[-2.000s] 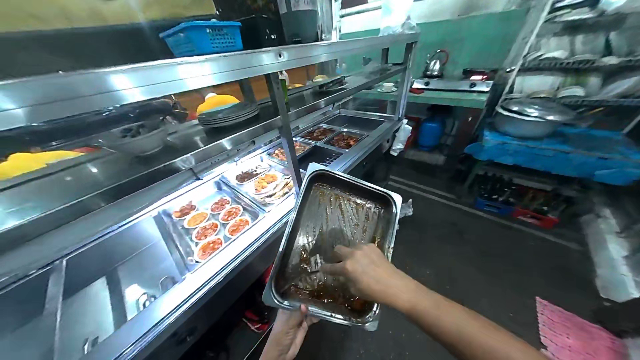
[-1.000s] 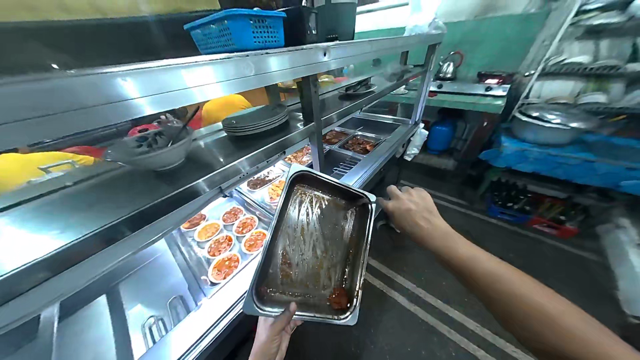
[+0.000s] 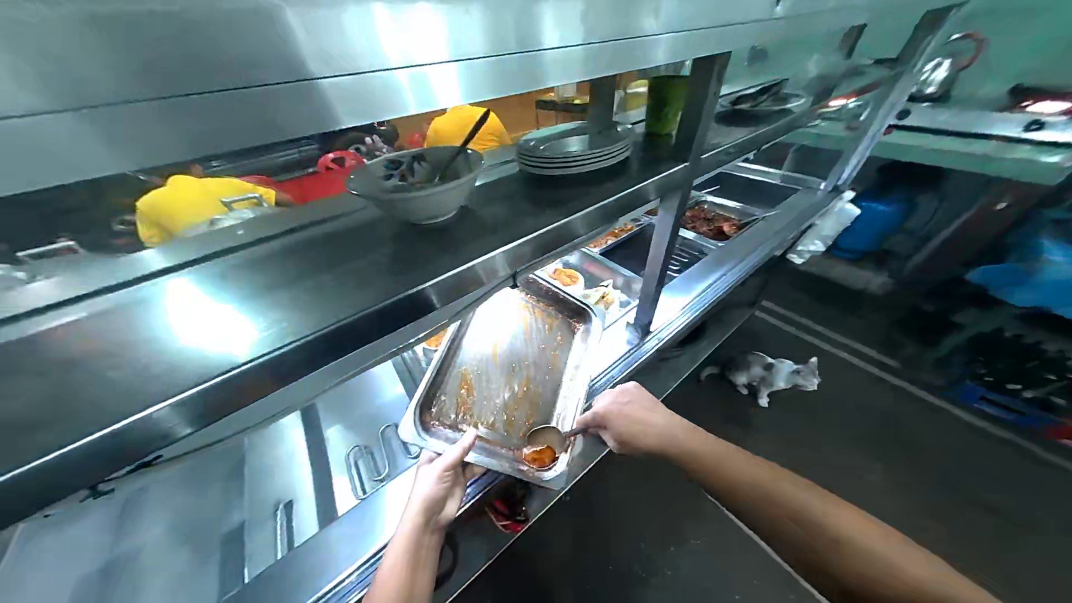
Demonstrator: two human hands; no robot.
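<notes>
My left hand grips the near edge of a steel food pan, its thumb over the rim. The pan is tilted, with smears of reddish sauce and grease on its bottom. My right hand is shut on the handle of a metal spoon or small ladle, whose bowl rests in the pan's near right corner. A lump of orange-red food lies at that bowl. Behind the pan, small bowls of food stand in the steam table, partly hidden by it.
A steel shelf above the steam table bears a grey bowl and stacked plates. A steel post rises beside the pan. A cat stands on the floor at right. People in yellow shirts are beyond the shelf.
My right hand, out to the right of the pan one second ago, is now at its near right corner with the spoon. The view has turned, and the cat has come into sight.
</notes>
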